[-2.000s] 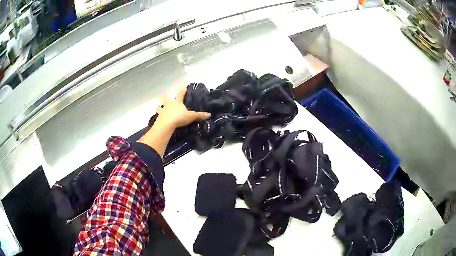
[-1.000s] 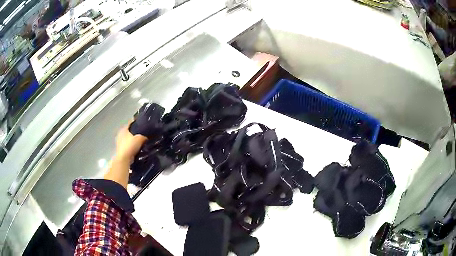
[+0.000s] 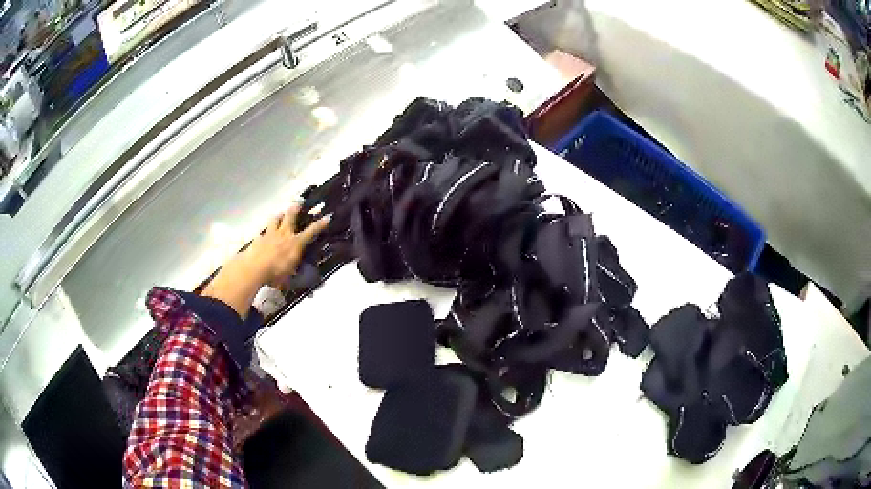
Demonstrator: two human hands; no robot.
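My left hand [image 3: 272, 250] reaches in from the lower left, fingers apart, at the left edge of a large heap of black sewn pieces [image 3: 430, 210] with pale stitch lines. The fingertips meet dark cloth there, with no piece visibly gripped. The heap runs from the grey ledge onto the white tabletop. Two flat black panels with rounded corners, an upper one [image 3: 396, 342] and a lower one [image 3: 420, 420], lie in front of the heap. A smaller black bundle [image 3: 711, 368] lies at the right. My right hand is out of the picture.
A blue basket [image 3: 669, 181] stands beyond the tabletop's right edge, near a reddish-brown box [image 3: 565, 100]. The grey metal ledge [image 3: 220, 162] and a long rail run along the far left. Part of a grey machine [image 3: 831, 435] shows at the lower right. More dark cloth lies below the ledge, beside my sleeve.
The far cloth pile has been pushed against the middle pile, and the two now form one larger heap. My left hand's fingers have spread. The camera view has shifted.
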